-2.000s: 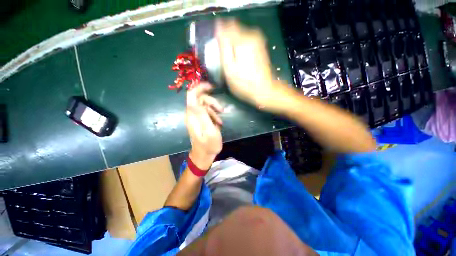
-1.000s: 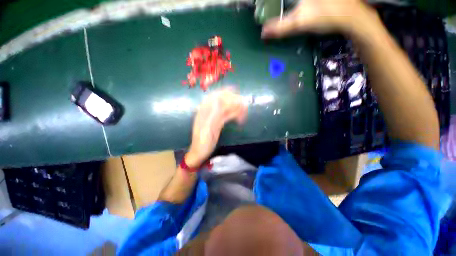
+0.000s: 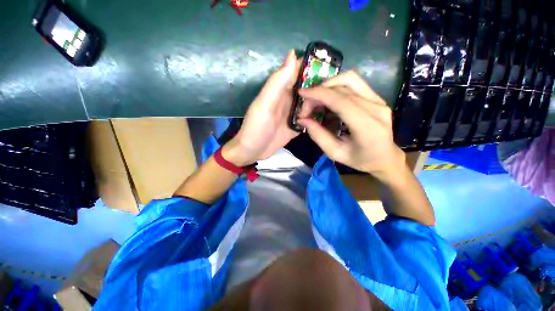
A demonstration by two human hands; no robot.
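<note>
A phone body (image 3: 319,71) with a black frame and green and silver inside showing is held over the bench's front edge. My left hand (image 3: 268,115) grips it along its left side, palm towards it. My right hand (image 3: 356,118) is on its lower right part, thumb and fingers bent at the lower half. Whether the right fingertips hold a small part cannot be seen. The phone's lower end is partly hidden by the right fingers.
Another phone (image 3: 67,34) lies at the upper left of the green bench (image 3: 182,67). Red parts (image 3: 238,5) and a blue piece (image 3: 358,4) are at the top edge. Black blister trays (image 3: 474,91) lie at right. Cartons (image 3: 155,159) and black trays (image 3: 42,170) are below the bench.
The right hand has come back from the upper right, and both hands now meet on an open phone body near the bench edge. The view has tilted down, so bench things appear higher.
</note>
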